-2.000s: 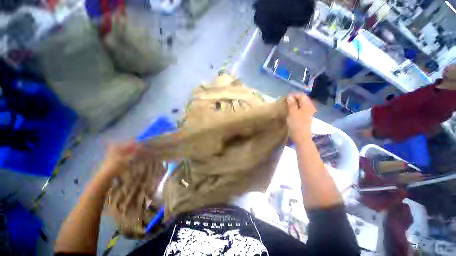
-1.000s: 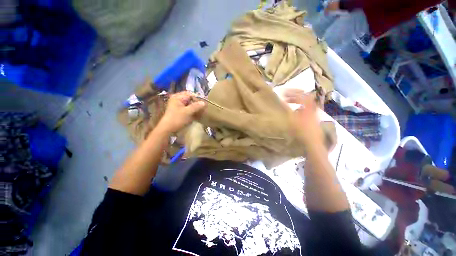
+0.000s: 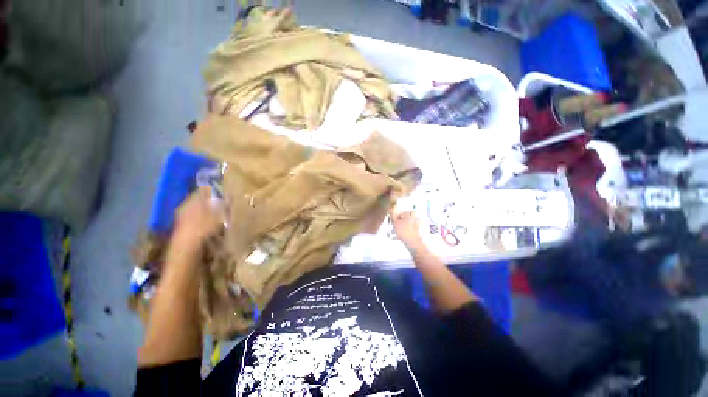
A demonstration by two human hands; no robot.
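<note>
A tan jacket (image 3: pixel 310 182) lies bunched in front of me, across the left end of the white table. My right hand (image 3: pixel 405 221) is closed on the jacket's right edge, beside the machine. My left hand (image 3: pixel 200 217) is blurred at the jacket's left side, over the blue bin; whether it grips cloth cannot be told. The white sewing machine (image 3: pixel 504 208) lies to the right of my right hand. Red-handled snips (image 3: pixel 449 235) lie on the table by the machine.
More tan garments (image 3: pixel 291 58) are heaped at the table's far left. A blue bin (image 3: pixel 172 182) with tan garments (image 3: pixel 221 306) stands at the left. Dark plaid cloth (image 3: pixel 454 105) lies in a white trough. Another blue bin (image 3: pixel 565 53) stands at the far right. Green-grey sacks (image 3: pixel 50 147) stand left.
The view has turned, bringing the machine into fuller view. The jacket now lies bunched lower over the table's left end. My left hand has moved off the edge it pinched.
</note>
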